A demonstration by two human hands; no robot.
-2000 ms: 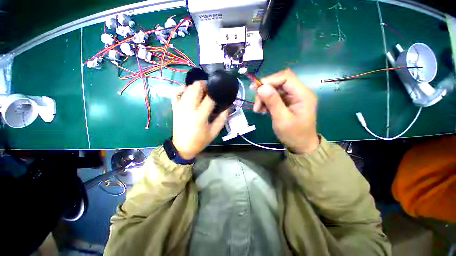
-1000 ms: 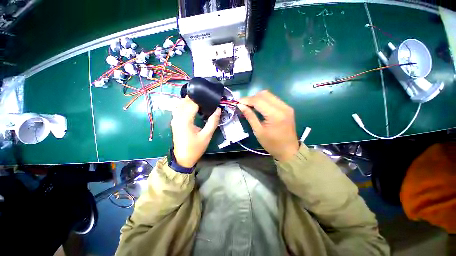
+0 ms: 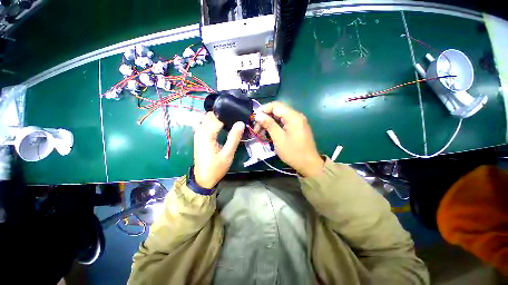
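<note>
My left hand [image 3: 214, 146] holds the black round part [image 3: 233, 109] tilted on its side above the bench. My right hand [image 3: 291, 135] is at the open right end of the black part and pinches the red lead wires [image 3: 253, 119] there; the wire ends are hidden by the fingers. A white housing [image 3: 258, 151] stands under and behind the black part, mostly covered by it and the hands. Its white cable [image 3: 277, 168] runs right to a pale plug [image 3: 336, 153] beyond my right wrist.
The screw feeder [image 3: 245, 50] stands behind the hands. Wired components [image 3: 146, 78] lie heaped left of it. White housings lie at far left [image 3: 34, 146] and right [image 3: 458, 70], the right one with a red-black lead [image 3: 384, 89]. An orange sleeve [image 3: 478, 214] shows at lower right. The bench [image 3: 356, 125] is green.
The black part has come back from the feeder toward me, its opening turned right. My right hand has moved from beside it to its opening, with the red wires now at the fingertips.
</note>
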